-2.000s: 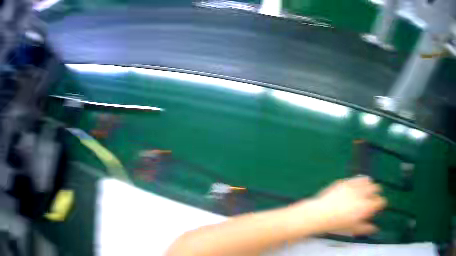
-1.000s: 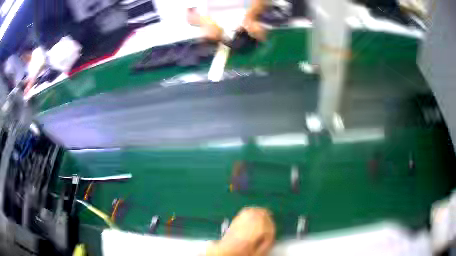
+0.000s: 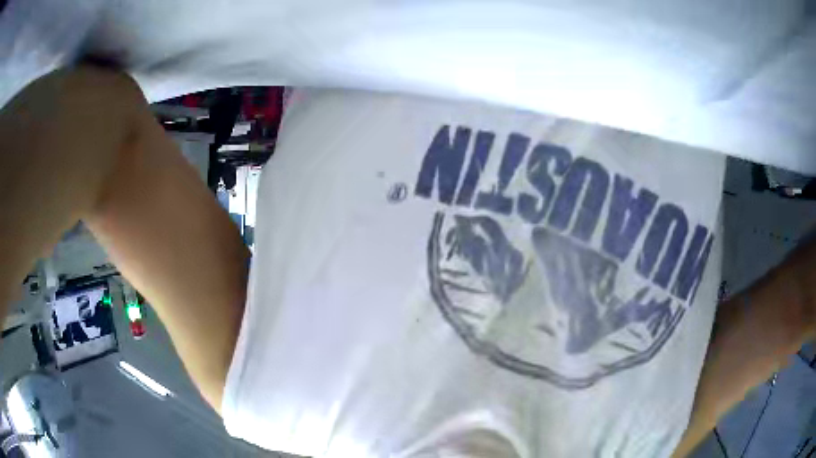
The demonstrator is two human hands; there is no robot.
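A white T-shirt (image 3: 340, 268) on a person's torso fills the middle of the view, upside down, with dark blue lettering and a round mountain print. A pale cloth (image 3: 447, 54) spans the top edge, very close. A bare arm (image 3: 161, 259) shows at the left and another bare arm (image 3: 760, 331) at the right. I cannot tell whose arms they are. Neither my left hand nor my right hand shows. No workpiece shows.
A screen (image 3: 83, 322) and a signal light with green and red parts (image 3: 134, 318) are at the lower left. A bright tube light (image 3: 143, 378) is below them. A round shiny object (image 3: 36, 411) is in the lower left corner. Shelving or equipment shows behind the left arm.
The view has swung from the green mat, belt and frame parts to an upside-down torso. The hand seen over the mat is out of view.
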